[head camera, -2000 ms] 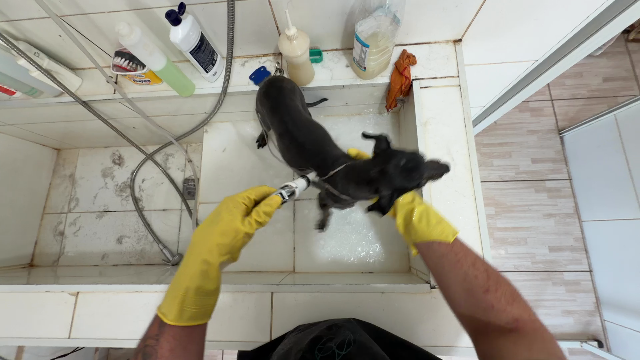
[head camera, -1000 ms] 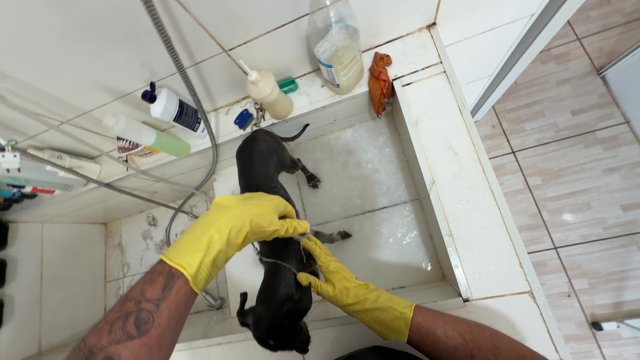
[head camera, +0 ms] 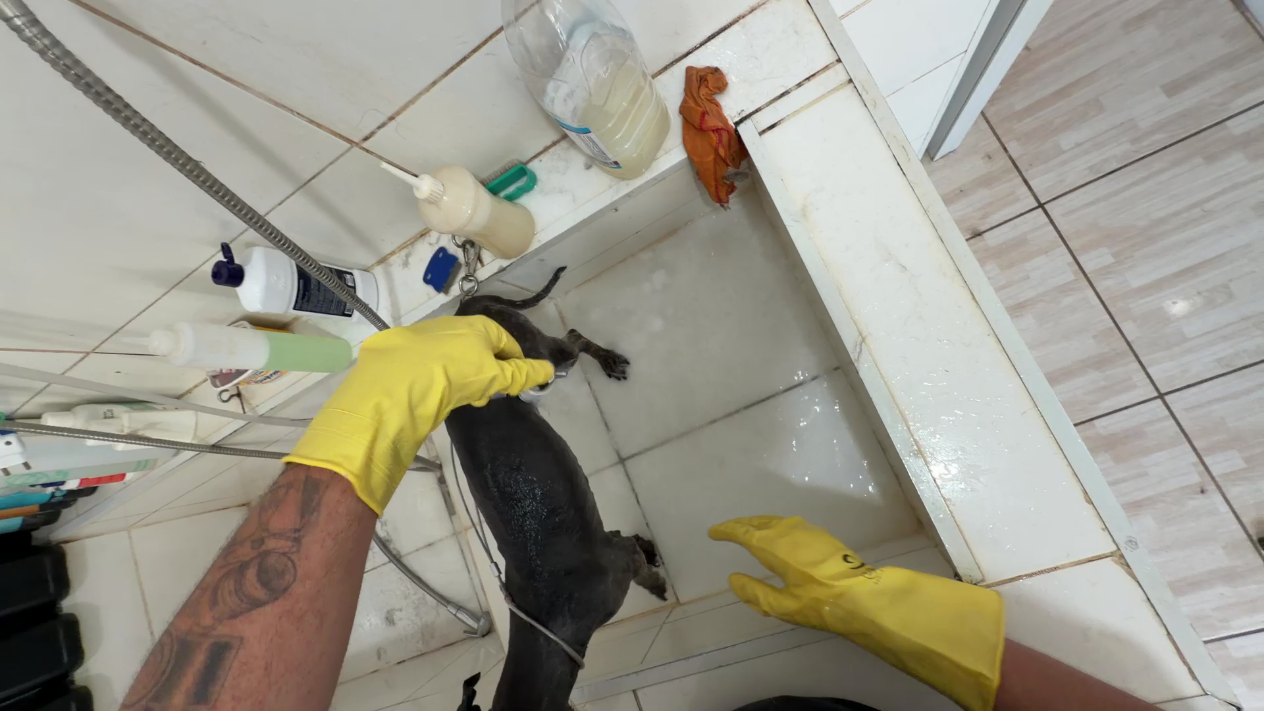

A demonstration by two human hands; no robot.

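In the head view a wet black dog (head camera: pixel 538 494) stands in the white tiled basin (head camera: pixel 731 434), its tail toward the back ledge and its head cut off at the bottom edge. A thin cord loops around its neck. My left hand (head camera: pixel 425 390), in a yellow rubber glove, is closed over the dog's rump on a shower head (head camera: pixel 553 377), mostly hidden by the fingers, with a flexible metal hose (head camera: pixel 197 168) reaching the wrist. My right hand (head camera: pixel 829 583), gloved alike, hovers right of the dog, fingers apart and holding nothing.
Along the back ledge are a cream squeeze bottle (head camera: pixel 484 212), a large clear jug (head camera: pixel 602 109), an orange cloth (head camera: pixel 709 133), a blue comb (head camera: pixel 440 269), a green-handled brush (head camera: pixel 512 182), a white bottle (head camera: pixel 286 283) and a green-liquid bottle (head camera: pixel 267 349). A raised tiled rim (head camera: pixel 918 336) bounds the right side.
My right hand has come off the dog and moved right. My left hand has moved from the dog's shoulders to its rump. The view has shifted closer to the basin.
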